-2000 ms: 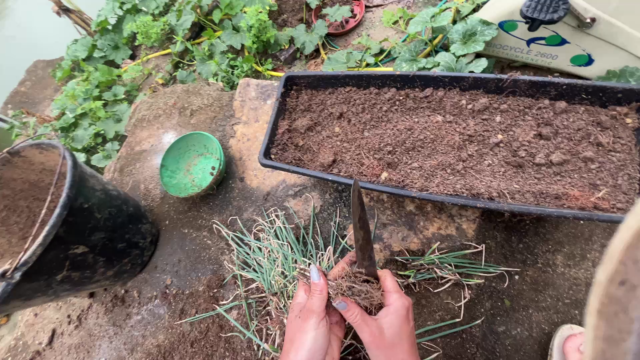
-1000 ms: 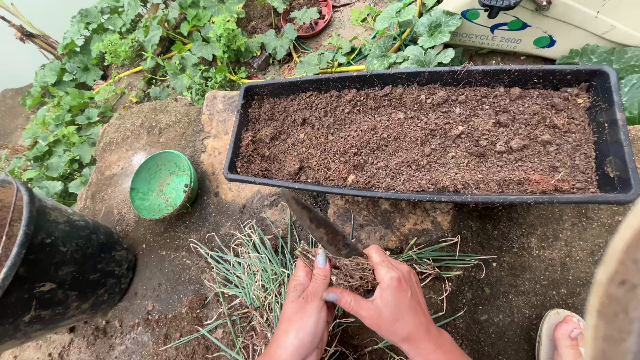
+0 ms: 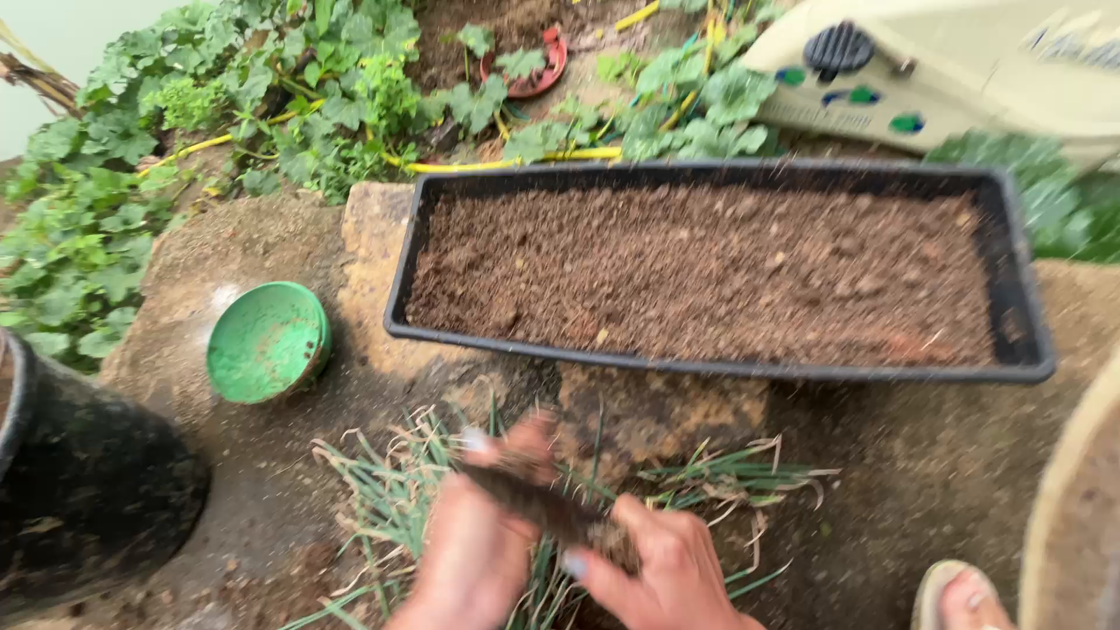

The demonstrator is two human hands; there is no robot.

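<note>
My left hand [image 3: 486,516] is blurred, its fingers around some fibrous roots near the upper end of a dark blade [image 3: 534,503]. My right hand [image 3: 661,560] closes on the lower end of the blade, with a clump of roots [image 3: 615,544] by its fingers; its grip is partly hidden. Below and around the hands lies a heap of green, partly dried grass-like plants [image 3: 394,490]. A smaller bunch of the same plants [image 3: 744,477] lies to the right. Beyond the hands stands a long black plastic planter [image 3: 700,363] filled with brown soil [image 3: 682,262].
A green plastic bowl [image 3: 267,343] stands on the stone at the left, near a large black bucket [image 3: 79,490]. Leafy plants and a yellow hose [image 3: 516,164] run behind the planter. A beige molded container [image 3: 945,70] is at the upper right, a sandalled foot [image 3: 962,599] at the lower right.
The blade stood nearly upright two seconds ago and now slants down to the right between my hands. My left hand has turned and its fingers have opened outward. The view has shifted.
</note>
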